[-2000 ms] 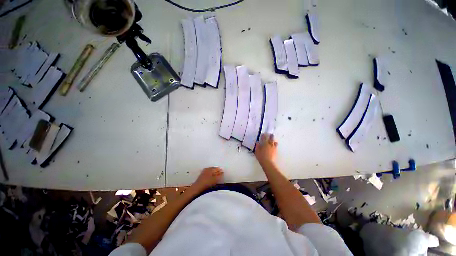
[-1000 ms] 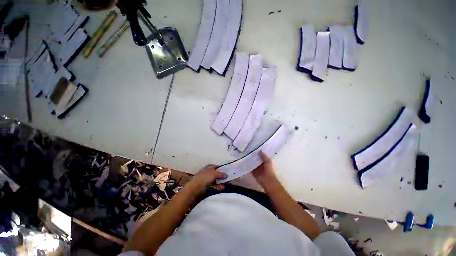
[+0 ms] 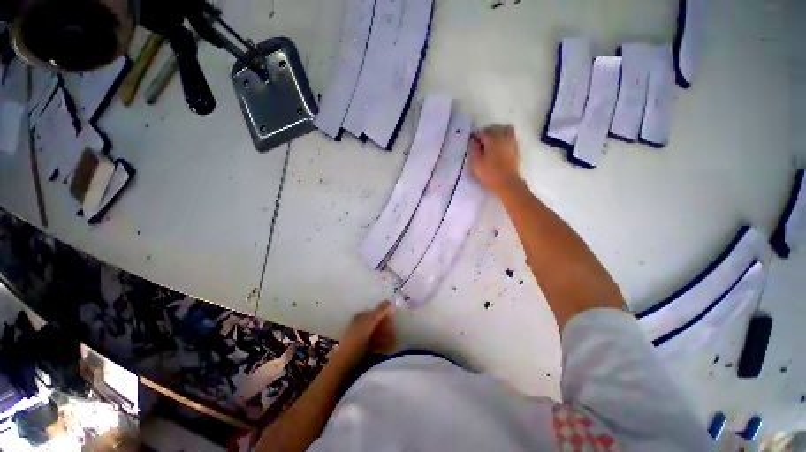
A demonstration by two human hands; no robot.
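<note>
Curved bundles of cut dark fabric topped with white paper (image 3: 409, 185) lie side by side at mid-table. My right hand (image 3: 497, 157) is at the upper end of the rightmost bundle (image 3: 449, 221), its fingers curled at that bundle's edge. My left hand (image 3: 373, 328) is near the table's front edge, with its fingertips close to the same bundle's blurred lower end. Whether they grip it is not clear. The lower end stands out past the bundle beside it.
The cutter's metal base plate (image 3: 275, 93) and dark handle (image 3: 193, 75) are at upper left, beside more curved bundles (image 3: 376, 71). Short bundles (image 3: 598, 106) lie upper right, curved ones (image 3: 707, 287) and a flat black rectangle (image 3: 755, 346) lower right. Offcuts (image 3: 194, 318) lie below the table edge.
A single curved bundle was drawn out toward me and held in both hands; it is no longer apart from the group. My right hand has moved up and away from me. The view has shifted.
</note>
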